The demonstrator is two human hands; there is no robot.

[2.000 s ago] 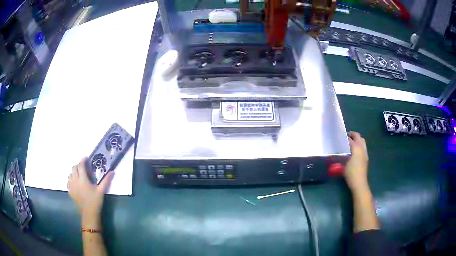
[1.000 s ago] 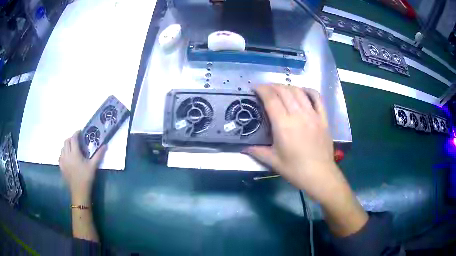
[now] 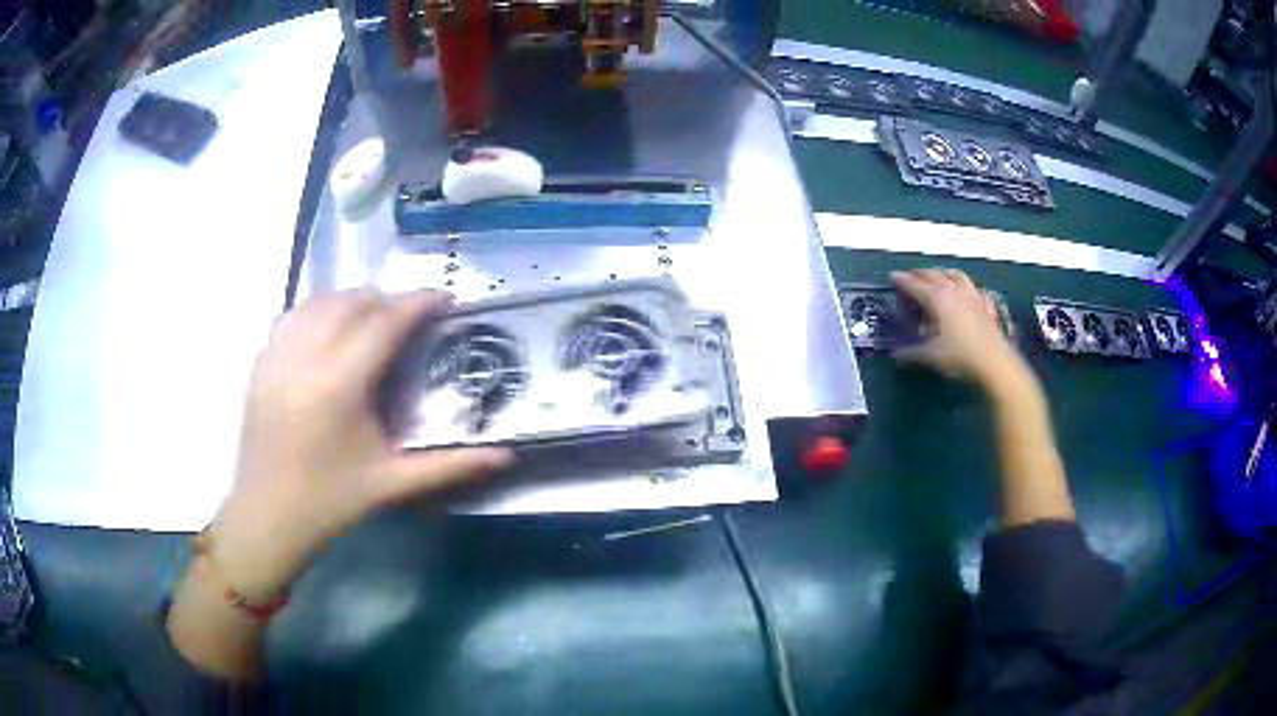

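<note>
My left hand (image 3: 329, 420) is shut on the left end of a grey three-fan unit (image 3: 560, 367), held slightly tilted over the fixture plate (image 3: 724, 389). Two round openings show; the hand hides the left end. The plate shows past the unit's right end; whether they touch is unclear. My right hand (image 3: 966, 336) grips a second fan unit (image 3: 868, 319) on the bench right of the machine, its fingers covering the middle. A blurred dark unit (image 3: 168, 126) lies on the white sheet (image 3: 126, 350) at far left.
The dispensing head with its red barrel (image 3: 465, 70) is behind the blue rail (image 3: 560, 210). A red button (image 3: 825, 455) is at the machine's front right corner. More fan units (image 3: 1092, 329) stand to the right. A grey cable (image 3: 756, 602) runs down the front.
My right hand has moved from over the machine to the right bench, where another fan unit now lies. My left hand has moved from the sheet to the fixture. A dark unit now shows on the sheet.
</note>
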